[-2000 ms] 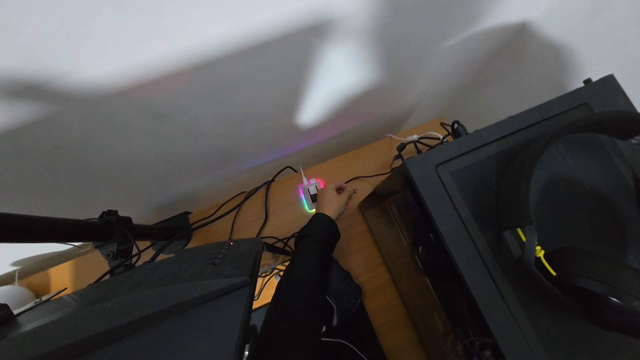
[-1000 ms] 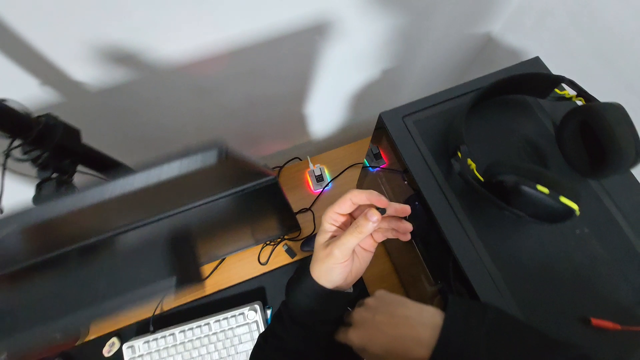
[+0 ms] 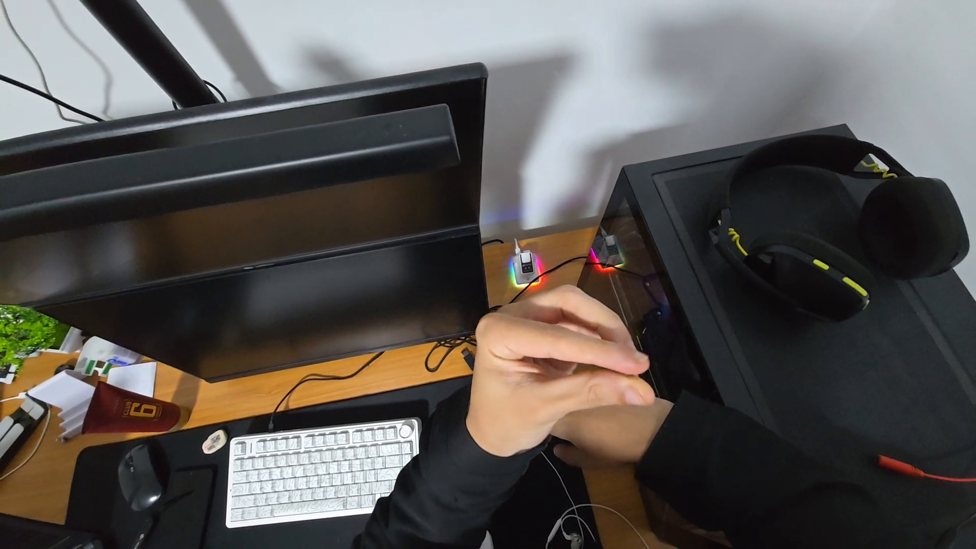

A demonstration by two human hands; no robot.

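My left hand (image 3: 560, 366) is raised in front of the PC case (image 3: 724, 351), thumb and fingertips brought together. Whether something small sits between them cannot be told. Below and partly behind it, my right hand (image 3: 610, 433) reaches in from the right near the left wrist, its fingers mostly hidden. Beyond the hands, a small grey device with a coloured light rim (image 3: 525, 267) stands on the wooden desk (image 3: 564, 244), with a white plug-like piece at its top. The glass side of the case reflects it. A thin black cable runs past the device.
Two stacked monitors (image 3: 366, 297) with a light bar (image 3: 229, 171) fill the left. Below lie a white keyboard (image 3: 320, 473), a black mouse (image 3: 142, 476) and a dark red cup (image 3: 130, 409). A black headset (image 3: 808, 274) rests on the case beside a red cable plug (image 3: 900, 466).
My left hand has come back from beside the lit device to a place in front of the case. My right hand, unseen at first, has come into view. The view has shifted strongly.
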